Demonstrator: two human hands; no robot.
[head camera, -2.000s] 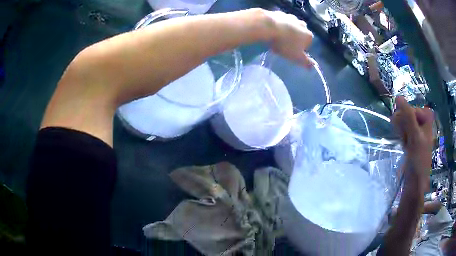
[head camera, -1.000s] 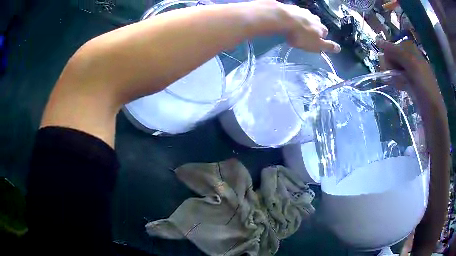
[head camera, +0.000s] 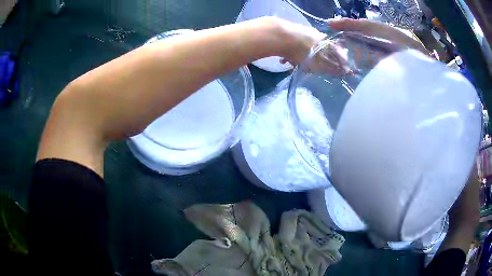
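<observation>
A water tank (head camera: 404, 145) with a clear wall and white base is tilted at the right, its open rim facing left over the middle tank (head camera: 275, 156). Glints show between them. My right hand (head camera: 372, 29) holds the tilted tank from its far side, near the top of its clear wall; part of the hand and arm is hidden behind it. My left hand (head camera: 318, 51) is at the tilted tank's rim, its fingers partly seen through the clear wall; what they grip is unclear. Another tank (head camera: 189, 116) stands at left, partly behind my left forearm. A grey-green towel (head camera: 237, 232) lies bunched below.
A further tank (head camera: 270, 59) stands behind my left hand. A small white-based tank (head camera: 342, 210) shows under the tilted one. A blue lump (head camera: 7, 78) is at the far left. Cluttered parts and a round grille (head camera: 402, 12) are at the back right.
The right-hand tank, upright a second ago, is lifted and tipped with its opening to the left. My right hand has moved left and up, nearer my left hand. The towel appears lower in view.
</observation>
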